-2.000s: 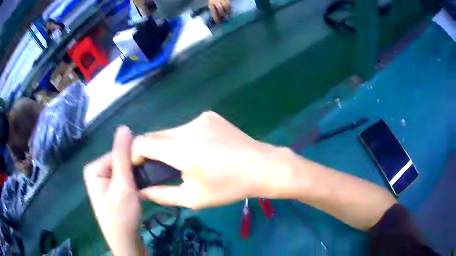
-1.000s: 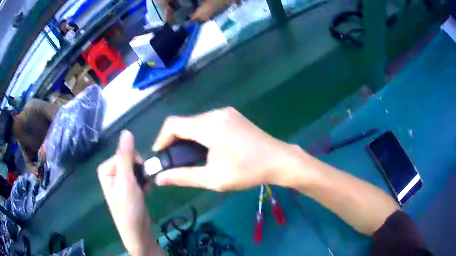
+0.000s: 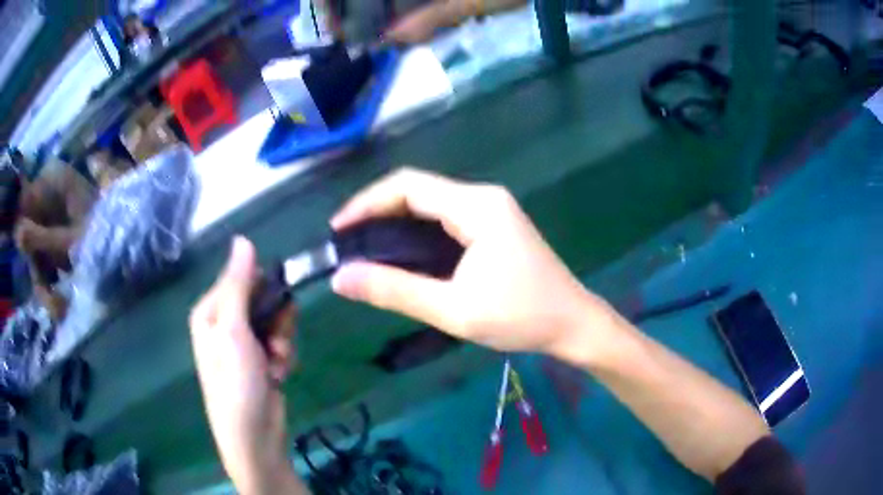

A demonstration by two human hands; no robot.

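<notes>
A black padded headband point(image 3: 402, 244) is held between my two hands above the conveyor belt. A bright silvery-white section point(image 3: 311, 264) shows on it between the hands. My right hand point(image 3: 494, 261) grips the padded part, thumb and fingers on either side near the bright section. My left hand point(image 3: 237, 348) is closed around the dark end piece point(image 3: 266, 302), thumb pointing up. The other end of the headband seems to show below my right hand, blurred.
Tangled black brackets point(image 3: 373, 466) lie at the near edge. Red-handled tools point(image 3: 513, 425), a thin black stick point(image 3: 684, 302) and a smartphone point(image 3: 761, 356) lie right. Black headbands point(image 3: 685, 94) lie on the belt point(image 3: 600, 203). Beyond are a blue tray point(image 3: 281, 145), plastic bags point(image 3: 140, 227) and other people.
My right hand has moved up and right, away from my left hand. The gap between the hands has widened, and the bright section and more of the headband now show.
</notes>
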